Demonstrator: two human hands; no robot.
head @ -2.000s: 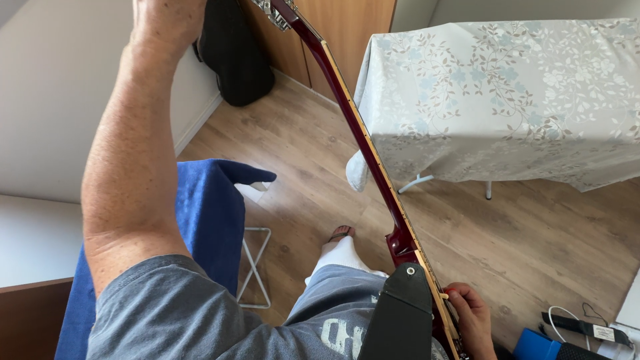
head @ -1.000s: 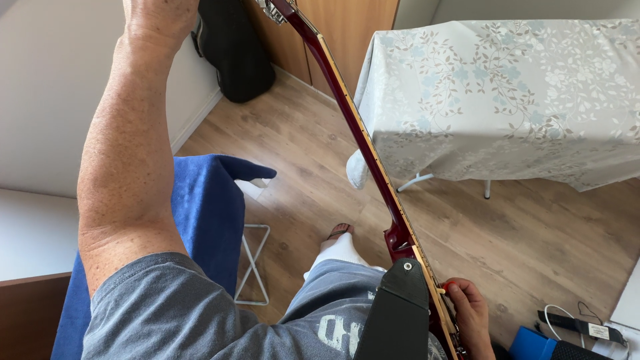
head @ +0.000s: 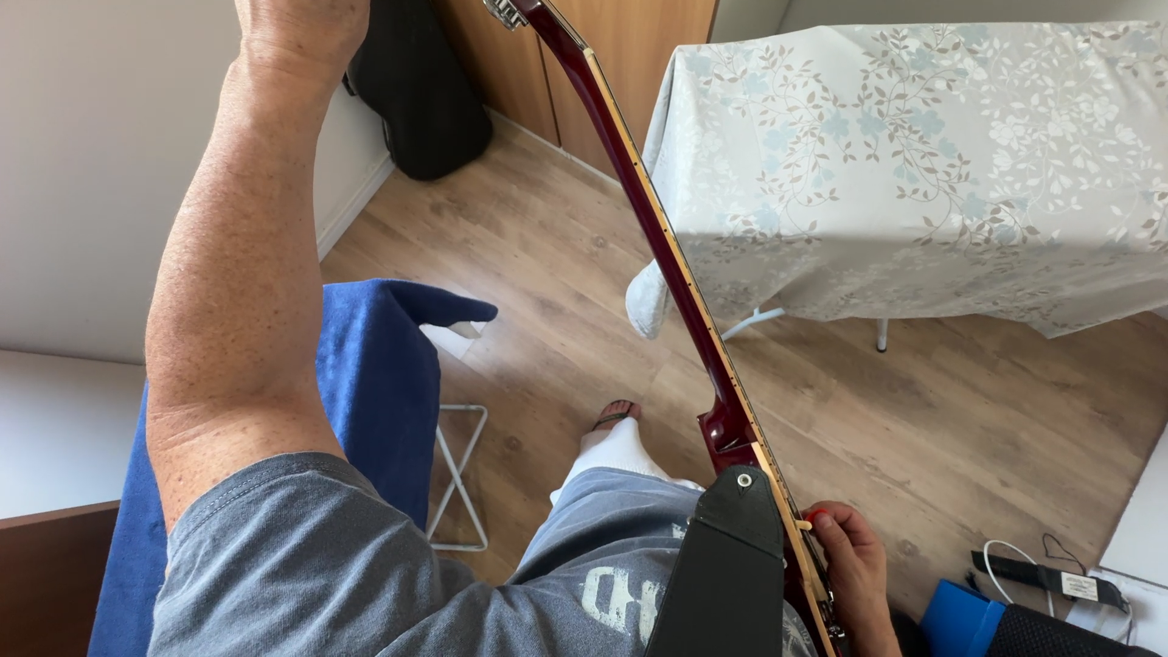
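A dark red electric guitar (head: 671, 251) hangs against my body on a black strap (head: 721, 575), its neck slanting up and left to metal tuning machines (head: 505, 11) at the top edge. Beside the strings over the guitar's body, my right hand (head: 849, 552) pinches a small red pick (head: 815, 516) between thumb and finger. My left arm is raised on the left side of the view. Only the base of my left hand (head: 306, 27) shows at the top edge; its fingers are cut off, so what it holds is hidden.
A table under a floral cloth (head: 849, 137) stands at the upper right. A black instrument case (head: 424, 100) leans near the wooden cabinet (head: 630, 64). Blue cloth (head: 379, 365) covers a stand with white folding legs (head: 459, 474) at left. Cables (head: 1004, 566) and a blue object (head: 958, 620) lie lower right.
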